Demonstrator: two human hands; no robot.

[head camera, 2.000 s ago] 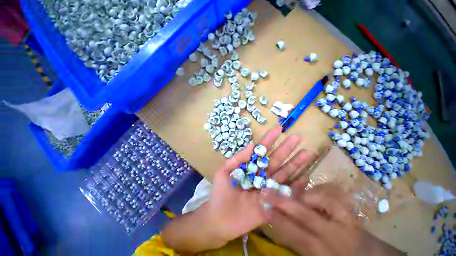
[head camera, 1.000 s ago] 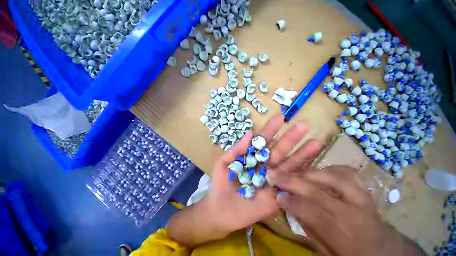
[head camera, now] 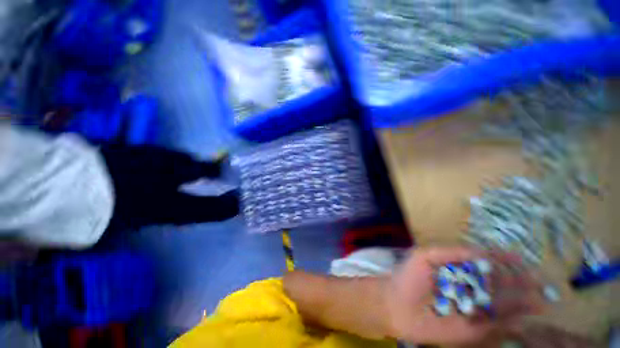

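Note:
The whole view is blurred. My left hand (head camera: 442, 299) is palm up at the lower right and holds several small blue-and-white pieces (head camera: 463, 288) in its palm. The compartment tray (head camera: 306, 180) lies left of the bench, below its edge, with rows of small pieces in it. My right hand is not clearly visible; a blurred skin-toned patch at the bottom right edge may be part of it.
A blue bin (head camera: 476, 76) of pale shells stands at the top right, with pale shells (head camera: 510, 217) loose on the brown bench. A lower blue crate (head camera: 285, 112) holds a white bag. A person in dark trousers (head camera: 163, 183) is at the left. A blue tool (head camera: 598, 274) lies right.
The view has swung left, so the tray and floor are more central and the blue-and-white heap is out of view. A person now shows at left. My right hand has left clear view.

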